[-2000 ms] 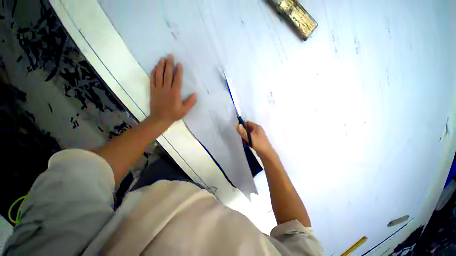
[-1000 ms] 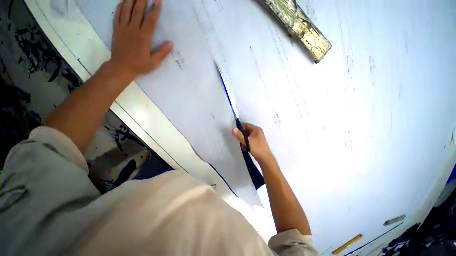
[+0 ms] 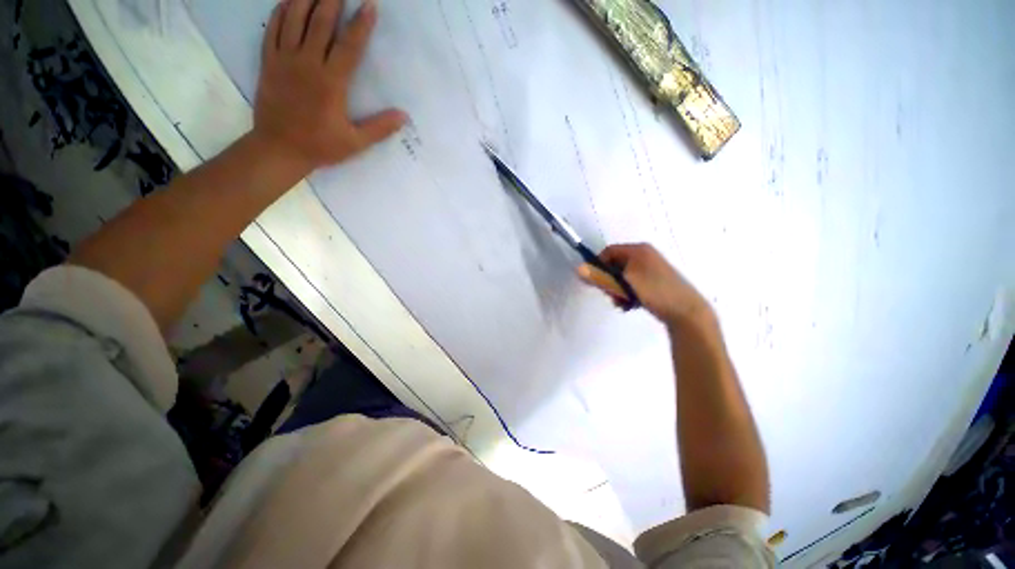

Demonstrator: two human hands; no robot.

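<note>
My right hand (image 3: 651,283) is closed around the dark handles of the fabric shears (image 3: 545,211). Their long blades point up and left over the marker paper (image 3: 445,289), and the tip is near a thin drawn line. Whether the blades touch the sheet I cannot tell. My left hand (image 3: 317,89) lies flat on the paper at the upper left, fingers apart, holding nothing, left of the shears' tip. A mottled gold-brown pattern weight (image 3: 679,83) lies on the sheet at the top.
The white table edge (image 3: 334,300) runs diagonally in front of my body. Dark fabric scraps (image 3: 100,111) cover the floor at the left. A small grey oval piece (image 3: 856,501) and a yellowish piece (image 3: 777,538) lie at the lower right.
The shears and my right hand have swung to the right, and the dark gap beneath them no longer shows. My left hand moved up the sheet earlier and now rests there.
</note>
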